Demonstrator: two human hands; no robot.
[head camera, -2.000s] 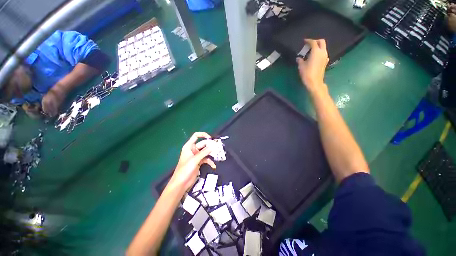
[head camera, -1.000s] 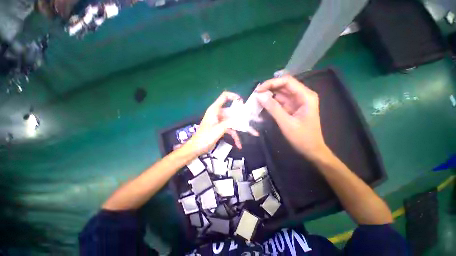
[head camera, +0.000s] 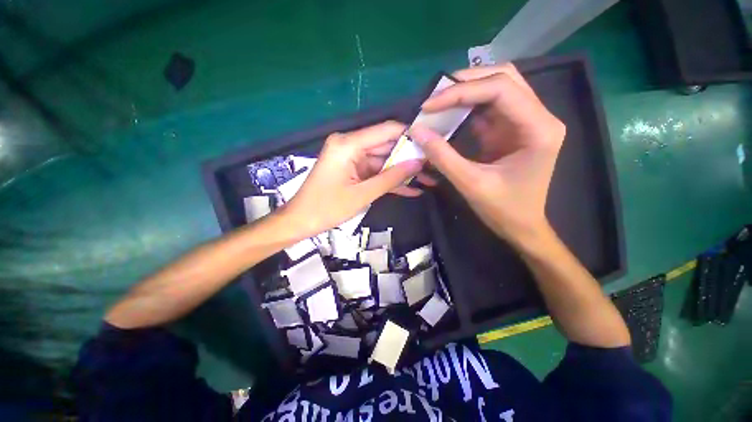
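My right hand (head camera: 503, 140) holds a pale flat panel (head camera: 443, 117) with a dark edge between thumb and fingers. My left hand (head camera: 350, 169) holds a second pale piece (head camera: 402, 154) against its lower left end. Whether the two pieces are joined cannot be told. Both hands are above the divided black tray (head camera: 610, 181). A heap of small display panels (head camera: 354, 282) lies in the tray's left compartment, partly hidden by my left hand and forearm. A blue-white patterned piece (head camera: 270, 174) lies at the tray's upper left corner.
A slanting grey metal post (head camera: 540, 29) stands at the tray's far edge. A second black tray (head camera: 693, 41) is at the upper right. Yellow tape (head camera: 515, 330) runs along the near edge. A dark scrap (head camera: 179, 71) lies on the green bench. Dark gridded pieces (head camera: 641, 317) are at the lower right.
My right hand has come from the second black tray to meet my left hand over the divided tray. The pieces are now held end to end. The view has turned and moved closer to the tray.
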